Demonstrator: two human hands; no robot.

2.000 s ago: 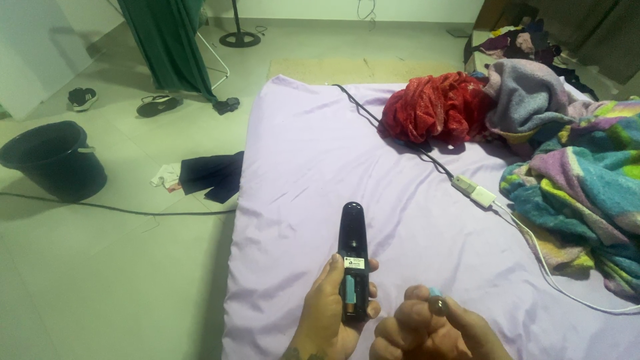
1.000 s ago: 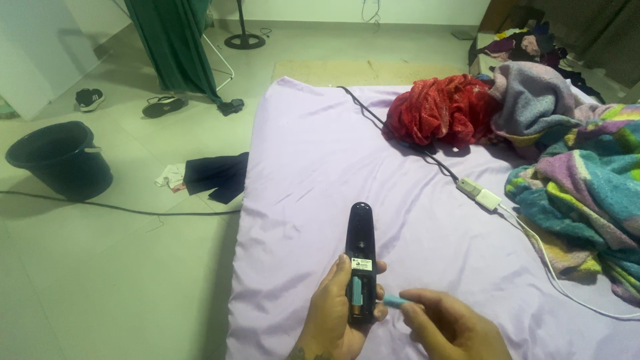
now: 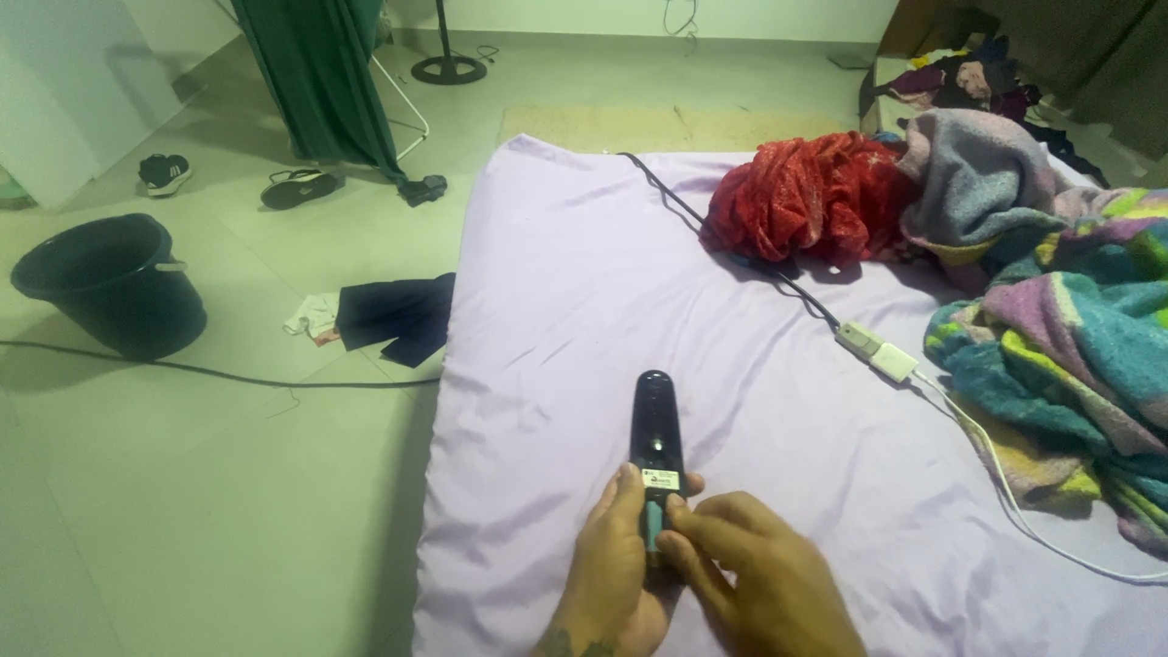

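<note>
My left hand (image 3: 620, 557) holds a black remote control (image 3: 656, 420) from below and the side, its back facing up and its battery compartment uncovered. A pale label with writing sits above the compartment. One light-blue battery (image 3: 653, 525) shows in the compartment. The thumb and fingertips of my right hand (image 3: 757, 566) are at the compartment's right side; the second battery is hidden by them. Both hands are above the lilac bed sheet (image 3: 547, 401).
On the bed are a red cloth (image 3: 803, 196), a multicoloured blanket (image 3: 1077, 365), and a white adapter (image 3: 876, 352) with cables. A black bucket (image 3: 119, 292), shoes (image 3: 301, 187) and dark clothing (image 3: 392, 315) lie on the floor to the left.
My right hand has moved left to the remote's battery compartment, bringing the light-blue battery it held beside the remote a second ago. My left hand still holds the remote.
</note>
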